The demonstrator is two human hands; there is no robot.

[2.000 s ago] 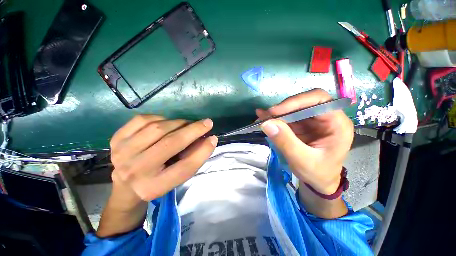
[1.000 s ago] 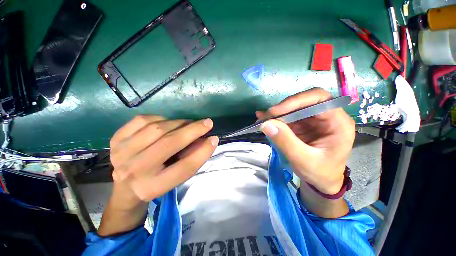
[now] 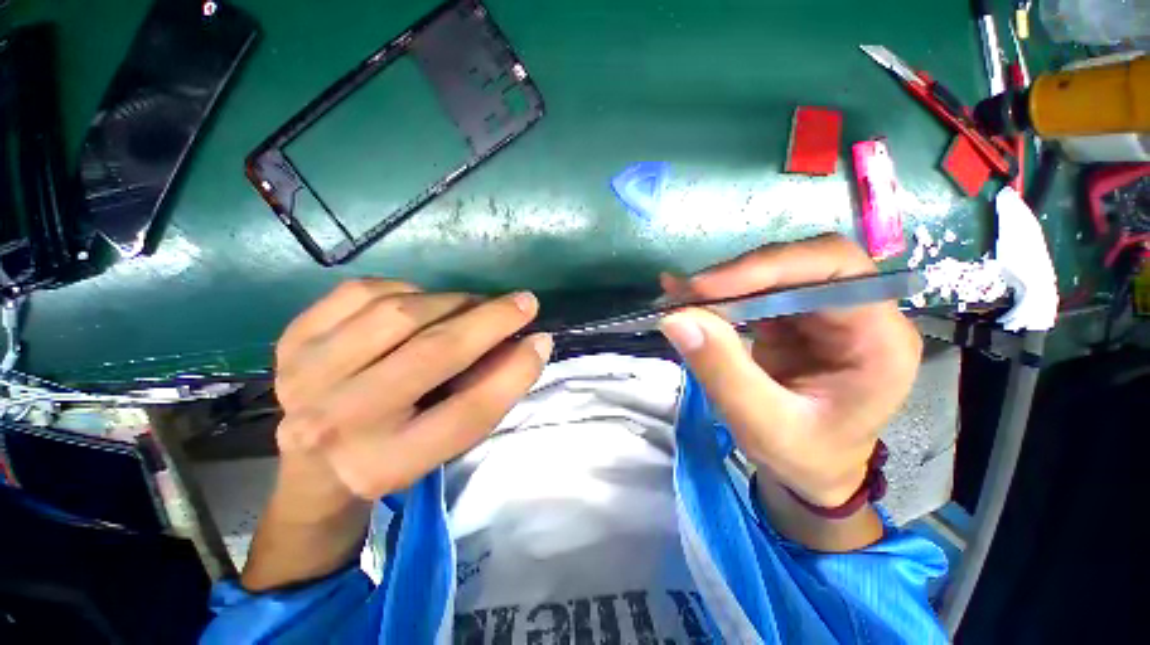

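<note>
My right hand (image 3: 807, 365) holds slim silver-grey tweezers (image 3: 820, 297) between thumb and fingers, their points towards the left. My left hand (image 3: 404, 384) is at the front edge of the bench, thumb and index finger close together around the tweezers' tip. Something small and dark may be between these fingertips, but it is too hidden to tell what. The black middle frame (image 3: 366, 243) with its large open window lies on the green mat behind my left hand, untouched.
A glossy black sheet (image 3: 158, 126) lies at left. A blue triangular pick (image 3: 641, 189), a red square (image 3: 813, 141), a pink tube (image 3: 878, 199), a red-handled knife (image 3: 940, 106) and small white bits (image 3: 961, 280) lie at centre and right. An orange-yellow barrel (image 3: 1095, 98) is at far right.
My right hand has moved slightly right and the tweezers lie flatter, their rear end further right. My left hand has barely moved. The orange-yellow barrel swings a little at right.
</note>
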